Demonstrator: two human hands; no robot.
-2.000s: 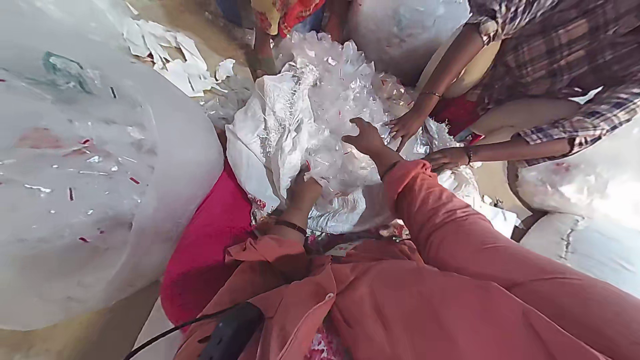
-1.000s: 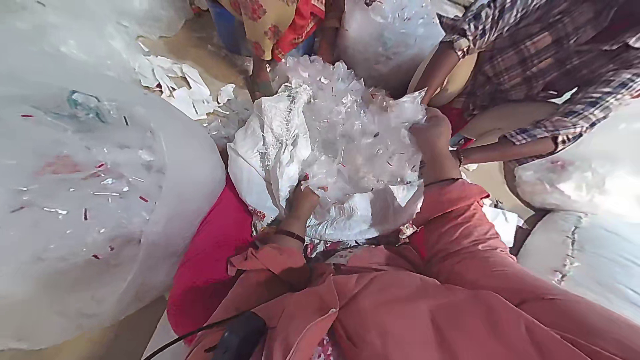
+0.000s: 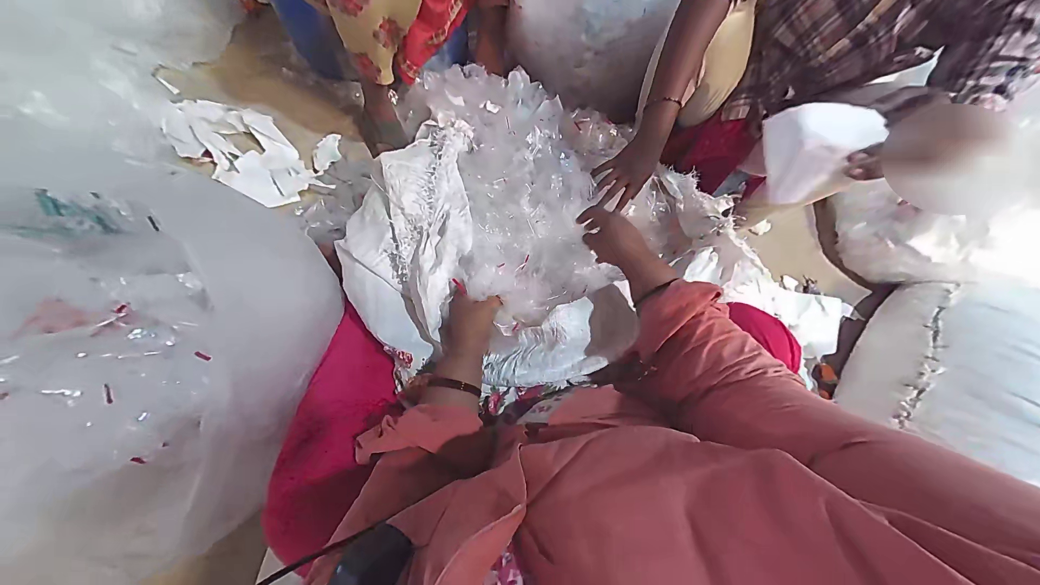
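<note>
A heap of clear plastic scraps [image 3: 528, 195] lies in front of me in a white woven sack [image 3: 426, 236] with its mouth spread wide. My left hand [image 3: 470, 325] is at the near left edge of the heap, by the sack's rim, with a small red strip at its fingers; whether it grips anything is unclear. My right hand [image 3: 613, 236] rests at the right side of the heap, fingers bent against the scraps; its hold cannot be made out. Just beyond it, a co-worker's hand [image 3: 630, 171] reaches onto the heap with spread fingers.
A large translucent bag of scraps [image 3: 244, 325] bulges at the left. White torn pieces [image 3: 252, 150] lie on the floor at upper left. Another person's hand [image 3: 386, 130] is at the heap's far left. A co-worker holds a white piece [image 3: 821, 146]; a stitched sack [image 3: 975, 366] sits at right.
My right hand has come inward from the heap's right edge since a second ago. The co-worker at right now has one hand spread on the heap and a white piece in the other.
</note>
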